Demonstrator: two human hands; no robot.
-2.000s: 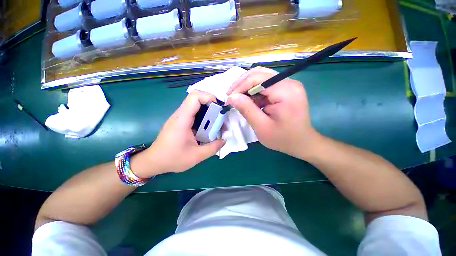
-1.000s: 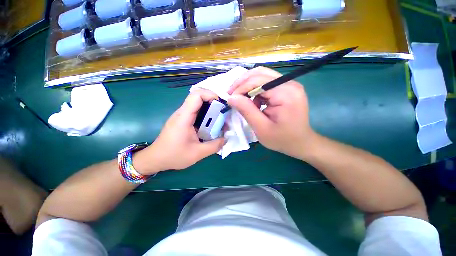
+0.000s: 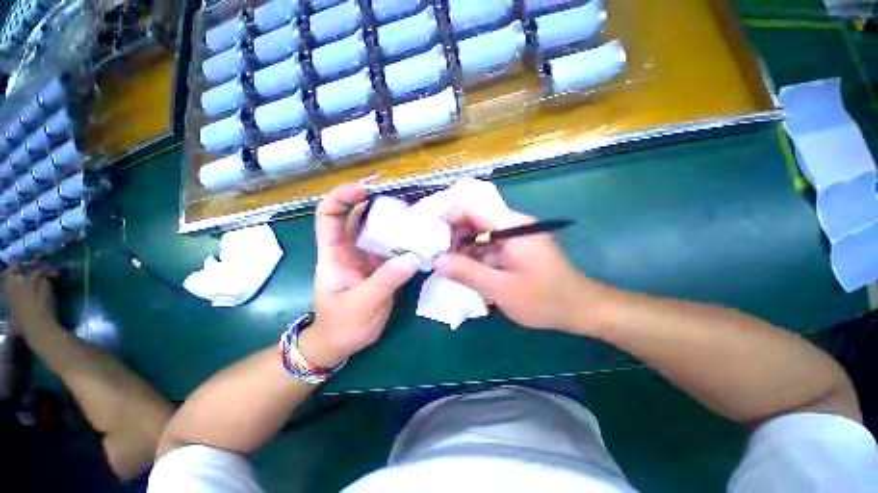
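My left hand (image 3: pixel 348 289) holds a small white device housing (image 3: pixel 404 229) with its smooth white side up. A dark edge shows by my left fingers. My right hand (image 3: pixel 534 274) holds a thin black brush (image 3: pixel 525 230) with a gold ferrule, its black end pointing right. The brush tip is hidden behind my right fingers, beside the housing. My right fingertips are close to the housing; I cannot tell if they touch it. A white cloth (image 3: pixel 451 300) shows behind and below the housing, partly covered by my hands.
A clear blister tray with rows of white housings (image 3: pixel 421 112) lies on an amber carrier tray (image 3: pixel 708 58). A crumpled wipe (image 3: pixel 241 265) and thin dark rod (image 3: pixel 154 272) lie left. A creased strip (image 3: pixel 836 159) lies right. Another person's arm (image 3: pixel 87 371) reaches in at left, beside more housings (image 3: pixel 43 178).
The view has shifted left, showing more trays and another person's arm. My left hand has turned the housing, so its slotted face no longer shows. The brush now lies flatter and points right.
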